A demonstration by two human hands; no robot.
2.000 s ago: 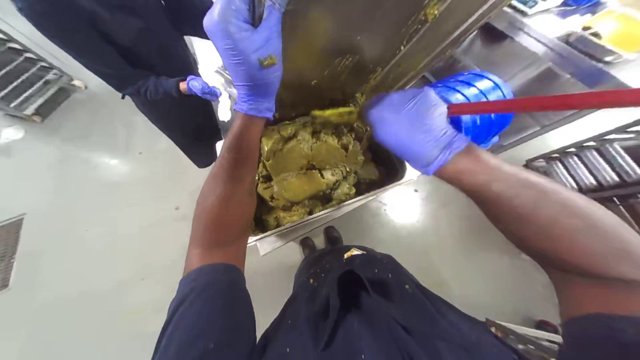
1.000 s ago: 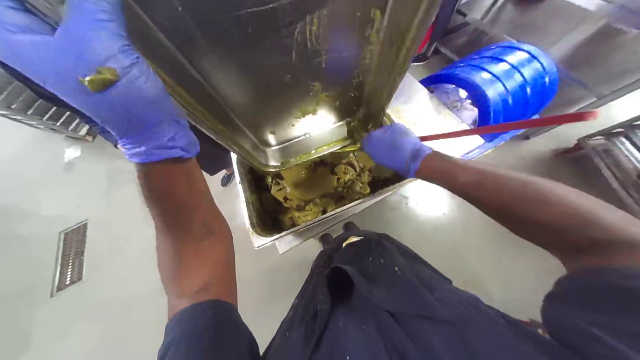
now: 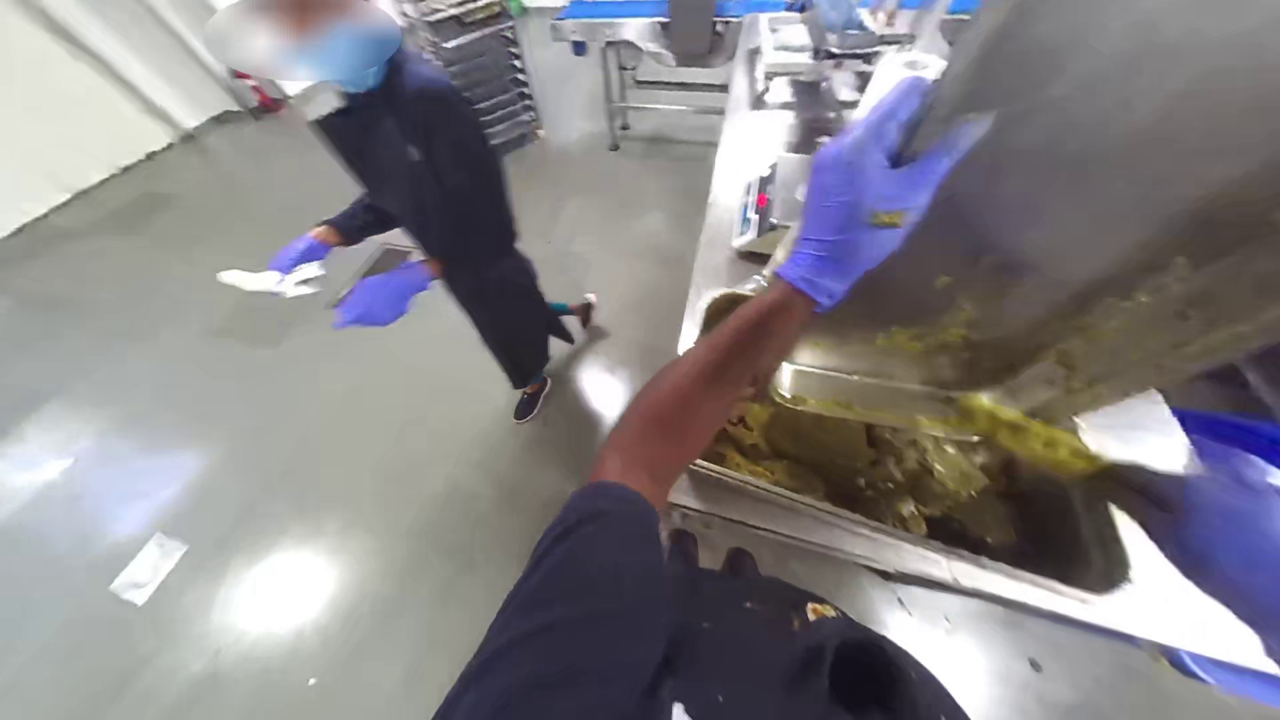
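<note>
My left hand [image 3: 865, 195], in a purple glove with a greenish smear, holds the edge of a large steel tub [image 3: 1100, 190] tilted up on its side. The tub's lower rim rests over a second steel tub [image 3: 1110, 545] with a lumpy yellow-green mass [image 3: 870, 460] in it. At the right edge my right hand [image 3: 1215, 530], gloved and blurred, is shut on the dark end of a scraper, whose yellow-green coated blade [image 3: 1030, 430] lies at the tilted tub's rim. The scraper's red handle, seen earlier, is out of view.
A co-worker [image 3: 440, 190] in a dark coat stands at the left, holding a white cloth or paper [image 3: 270, 282] and a dark flat object. Beyond my left hand runs a steel table [image 3: 730, 180] with a scale [image 3: 775, 205]. A rack of trays [image 3: 480, 70] stands behind. White scrap [image 3: 148, 568] lies on the floor.
The view has swung left, bringing the co-worker and the long table into sight. Between two and one seconds ago the upper tub came lower over the filled one; the scraper blade now shows at its rim.
</note>
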